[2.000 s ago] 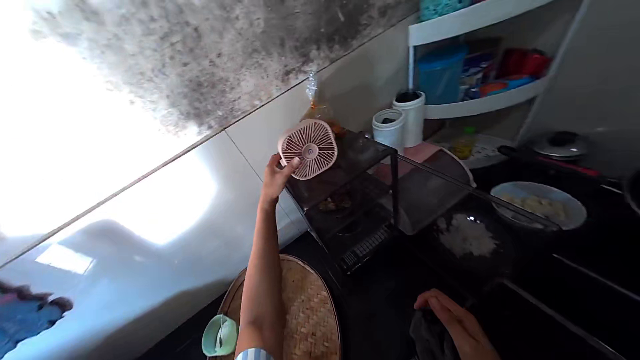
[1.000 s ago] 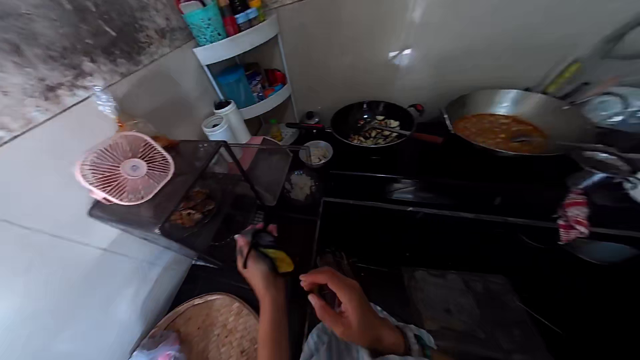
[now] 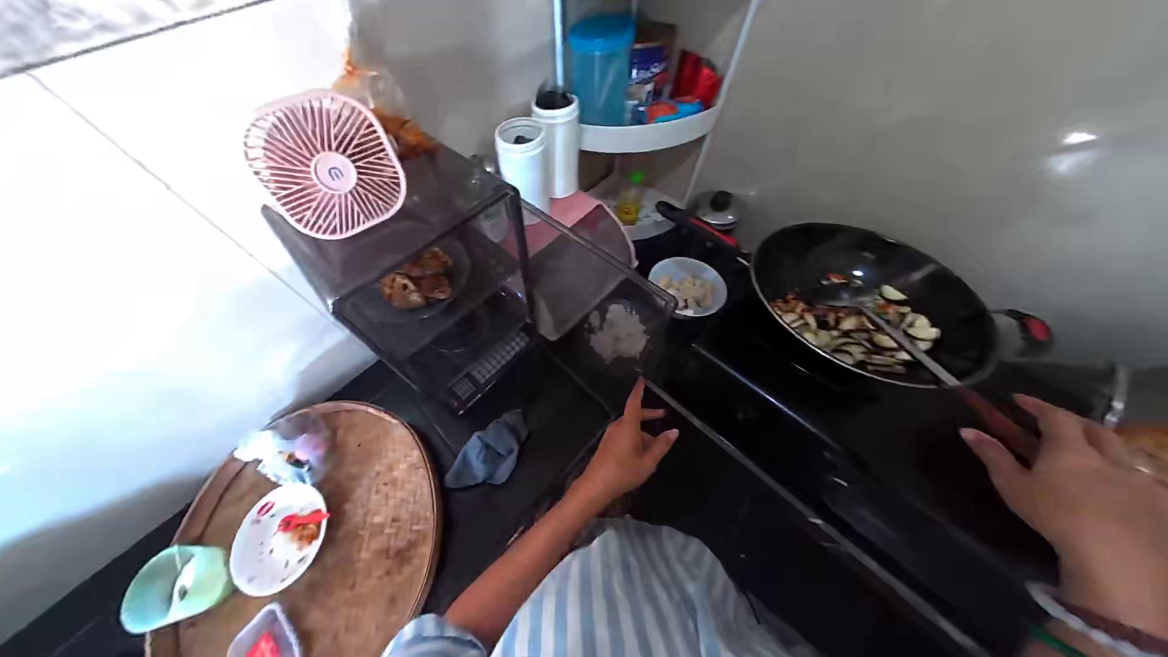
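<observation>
My left hand (image 3: 630,447) is over the black counter with its fingers apart, holding nothing, the index fingertip close to the open door of a dark clear-sided food cabinet (image 3: 424,324). At the right, my right hand (image 3: 1063,465) reaches to the handle end of a spatula (image 3: 922,356); whether the fingers close on it cannot be told. The spatula rests in a black wok (image 3: 967,274) with sliced eggplant (image 3: 849,333). A pink fan (image 3: 324,169) stands on the cabinet. A crumpled blue-grey cloth (image 3: 488,452) lies in front of the cabinet.
A white bowl (image 3: 689,265) of chopped food sits left of the wok. At the lower left, a round woven tray (image 3: 383,511) holds a white dish (image 3: 246,557), a green bowl (image 3: 137,593) and a plastic bag (image 3: 297,447). Two white canisters (image 3: 525,169) stand near the corner shelf (image 3: 648,137).
My left hand has let go of the pink fan, which it held two seconds ago and which now stands on the cabinet. My right hand has moved to the spatula handle. The view has shifted.
</observation>
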